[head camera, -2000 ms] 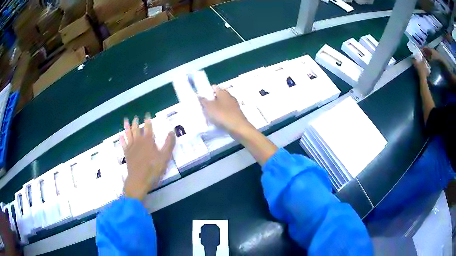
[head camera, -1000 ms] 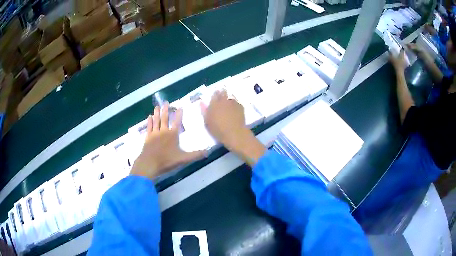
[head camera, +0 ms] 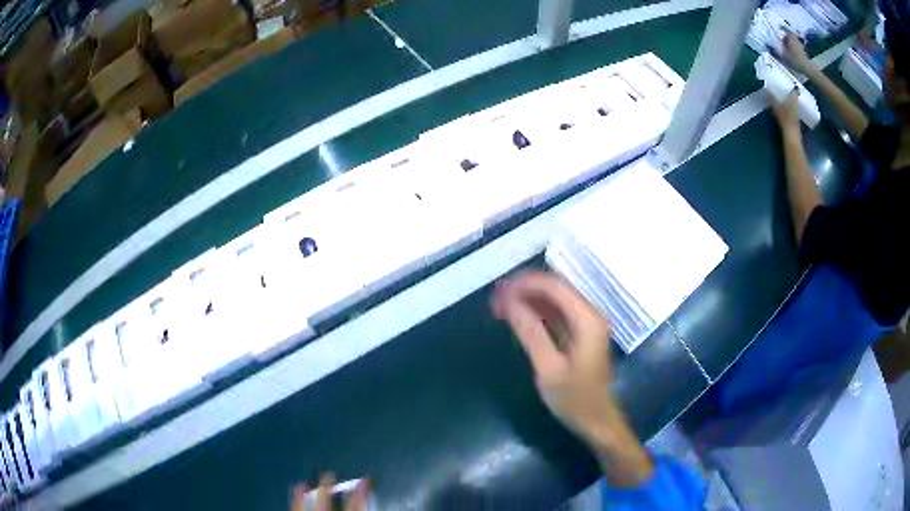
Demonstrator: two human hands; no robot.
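Observation:
White boxes [head camera: 369, 230] lie side by side in a long row on the green conveyor belt, several showing dark spots or slots. My right hand [head camera: 559, 344] is blurred and empty above the bench, its fingers curved and apart, beside the left side of a stack of white sheets [head camera: 649, 250]. My left hand [head camera: 329, 495] is at the bottom edge, mostly cut off. Its fingertips are at a thin white card [head camera: 346, 486], seen nearly edge-on and seemingly pinched; the rest of the card is hidden.
A pale guide rail [head camera: 429, 282] runs between belt and bench. A grey post [head camera: 703, 90] stands by the row's right end. Another person's hands [head camera: 788, 100] hold a white box at upper right. Brown cartons [head camera: 120, 70] are piled beyond the belt at upper left.
Both hands have left the boxes and come back towards me over the bench, the left to where the cut-out card lay. Boxes at the right end now lie against the row.

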